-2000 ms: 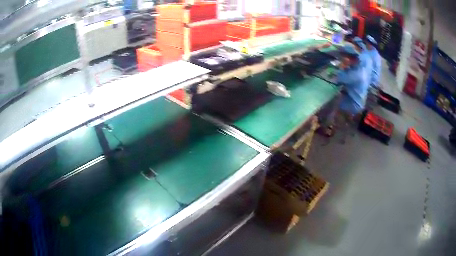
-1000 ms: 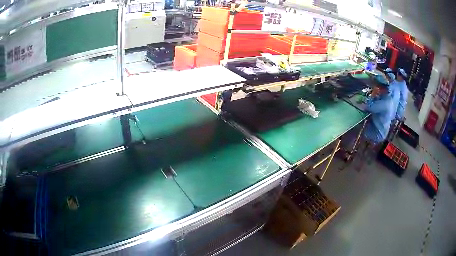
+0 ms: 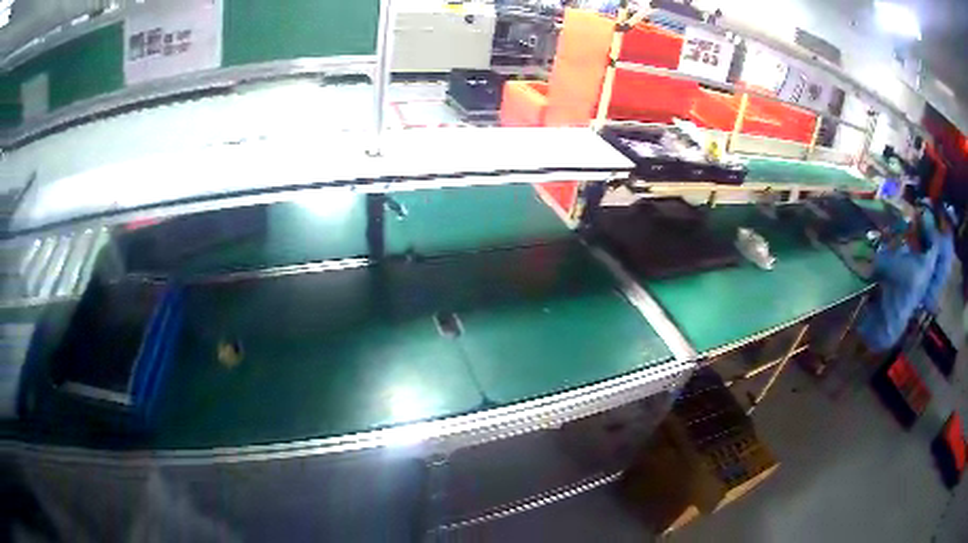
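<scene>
Neither of my hands is in view. The long green-topped bench (image 3: 350, 350) with an aluminium edge lies in front of me. A stack of blue-edged panels (image 3: 159, 345) with a dark top lies at its left end. A small yellowish piece (image 3: 229, 353) lies to the right of the stack. A small metal-edged plate (image 3: 449, 325) is at mid-bench. A crumpled clear-white bag (image 3: 755, 248) lies on the farther bench section.
A white upper shelf (image 3: 318, 168) runs behind the bench. A black tray (image 3: 679, 168) holds bagged parts. A brown carton (image 3: 690, 472) stands below right. People in blue smocks (image 3: 900, 278) are far right, near red-black bins (image 3: 902, 387). Rollers (image 3: 53, 260) are at left.
The view has turned left and come nearer the bench's left end. The blue-edged stack now shows more fully, and the people and carton have shifted right in the picture.
</scene>
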